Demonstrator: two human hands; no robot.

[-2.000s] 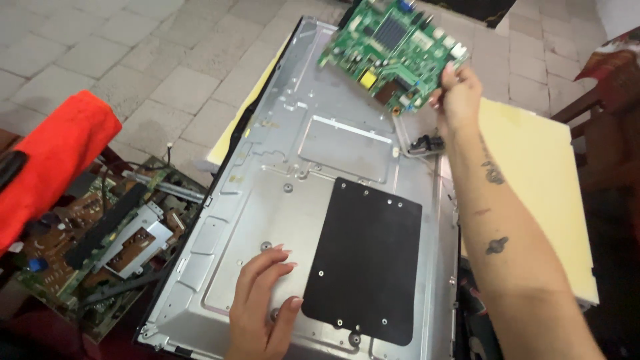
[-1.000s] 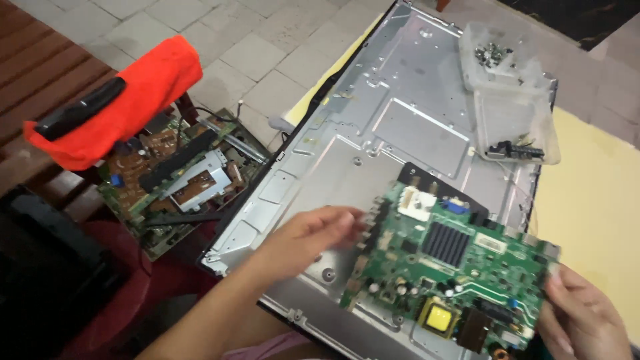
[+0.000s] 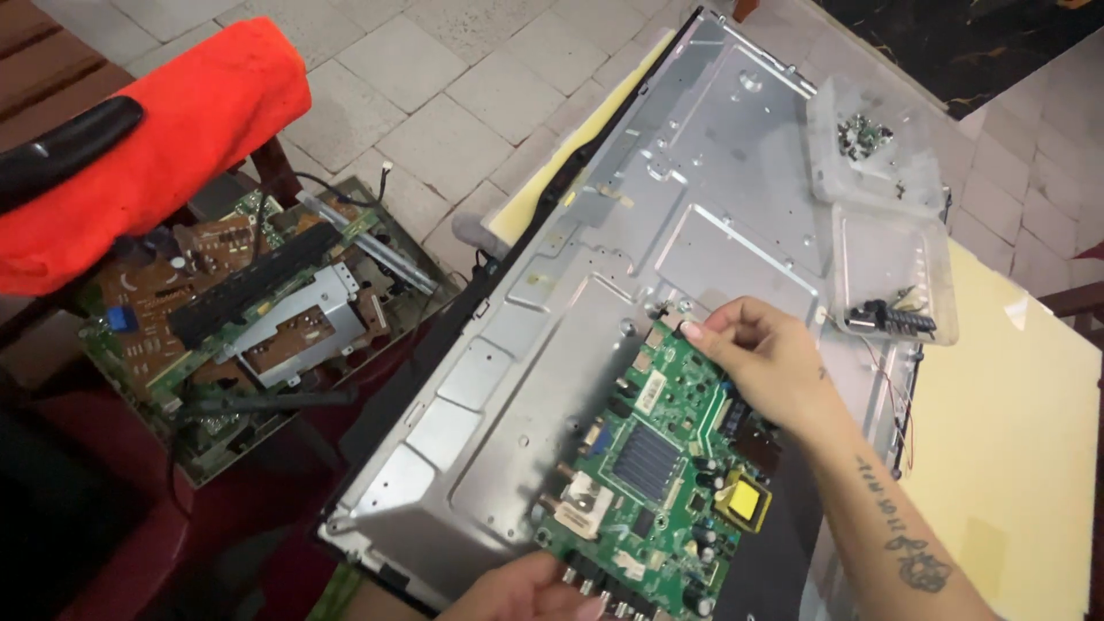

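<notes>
Both my hands hold a green printed circuit board (image 3: pixel 621 517) with a dark finned heatsink and a yellow transformer. My right hand (image 3: pixel 759 362) pinches its far end between thumb and fingers. My left hand (image 3: pixel 526 595) grips the near end beside a row of jacks, partly cut off by the frame's bottom edge. The board is over the metal back panel of a flat television (image 3: pixel 552 371), above a black sheet (image 3: pixel 768 552) that it partly covers. Whether the board touches the panel, I cannot tell.
A clear plastic box of screws (image 3: pixel 871 147), its lid part (image 3: pixel 897 267) holding dark small parts, sits on the panel's right edge. Old circuit boards (image 3: pixel 259 319) lie at left beside an orange-red cloth (image 3: pixel 172 147) with a black object. Yellow sheets (image 3: pixel 1000 431) lie right; tiled floor beyond.
The circuit board, held up in my right hand at first, is now lower over the panel and turned from a moment ago. My left hand, earlier over the panel without it, now grips the board.
</notes>
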